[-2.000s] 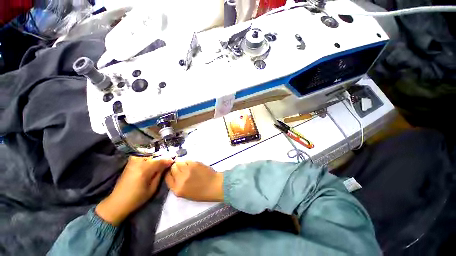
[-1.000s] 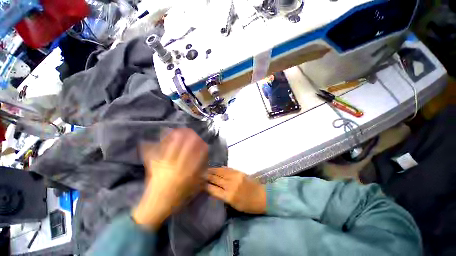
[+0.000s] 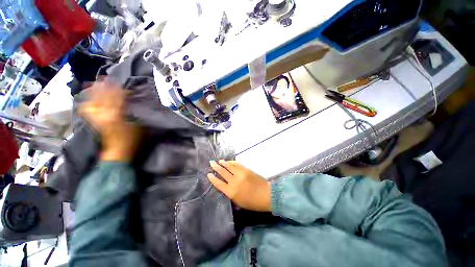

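Note:
The dark grey garment (image 3: 172, 156) lies left of and in front of the needle, draped over the table's front edge. A line of pale specks runs down its lower part. My left hand (image 3: 107, 112) is blurred over the garment's upper left part; its grip cannot be made out. My right hand (image 3: 237, 182) rests on the garment's right edge, fingers pointing left. Whether it pinches the cloth is unclear. The presser foot and needle (image 3: 219, 116) are above the cloth's upper right edge, under the white sewing machine (image 3: 229, 47).
A smartphone (image 3: 286, 97) lies under the machine arm. Snips with red and yellow-green handles (image 3: 351, 102) and a grey cord (image 3: 359, 125) lie right of it. Black cloth (image 3: 442, 177) is at the right. Another machine part (image 3: 31, 211) is at the lower left.
The view has shifted left from the needle area. My left hand has moved from near the needle to the garment's upper left. The garment is spread more, and my right hand has moved down from the needle.

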